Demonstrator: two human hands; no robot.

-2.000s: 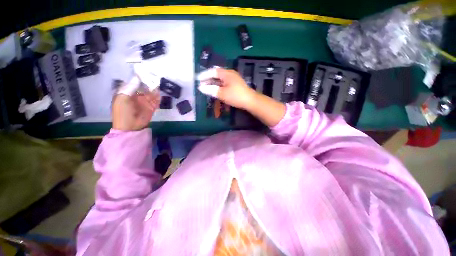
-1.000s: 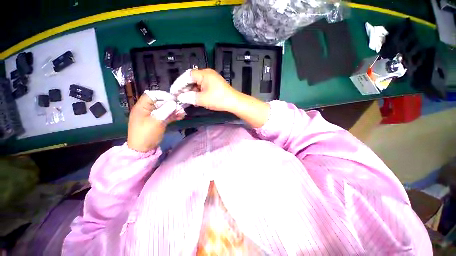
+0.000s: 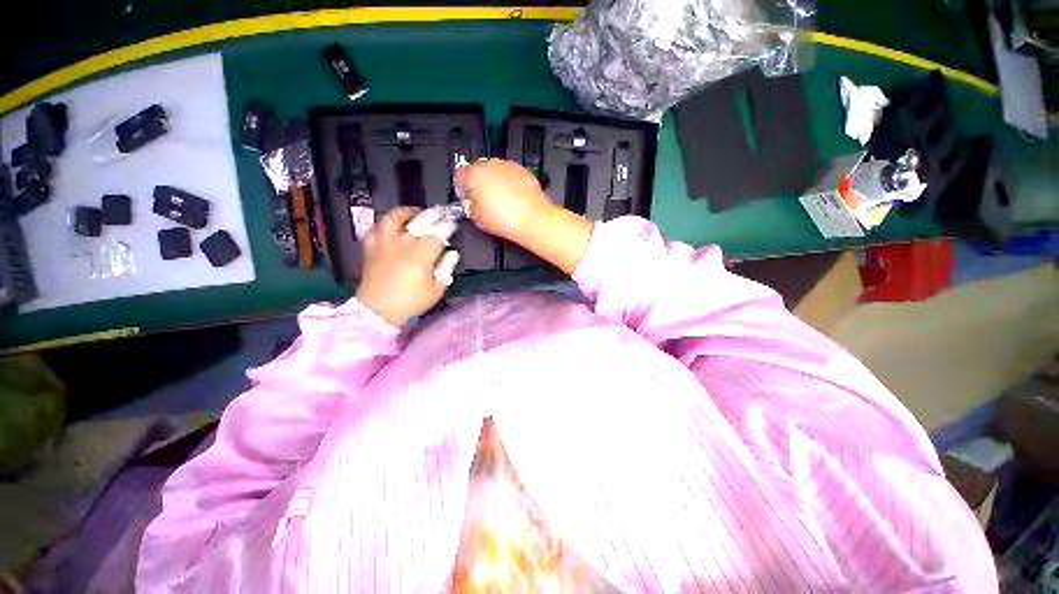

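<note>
Two black foam insert trays lie side by side in front of me. Both hands are over the near right part of the left tray (image 3: 325,130). My left hand (image 3: 404,261), with white finger cots, has its fingertips low at the tray. My right hand (image 3: 506,200) is bent over the tray's right edge, fingertips down at the foam. Whether either hand holds a small part is hidden by the fingers. The right tray (image 3: 638,128) has a black module with a white mark (image 3: 622,166) in its right slot.
A white sheet (image 3: 128,70) with small black modules (image 3: 181,207) lies left. Orange-brown strips (image 3: 304,226) and clear bags (image 3: 287,163) lie beside the left tray. Behind are a shiny packet bag (image 3: 650,52) and foam sheets (image 3: 743,139); right, a small carton (image 3: 831,209) and red bin (image 3: 906,269).
Both hands were together over the tray's near side; now they are apart slightly and lower at the foam, with my right hand further right. The view has barely shifted since one second ago.
</note>
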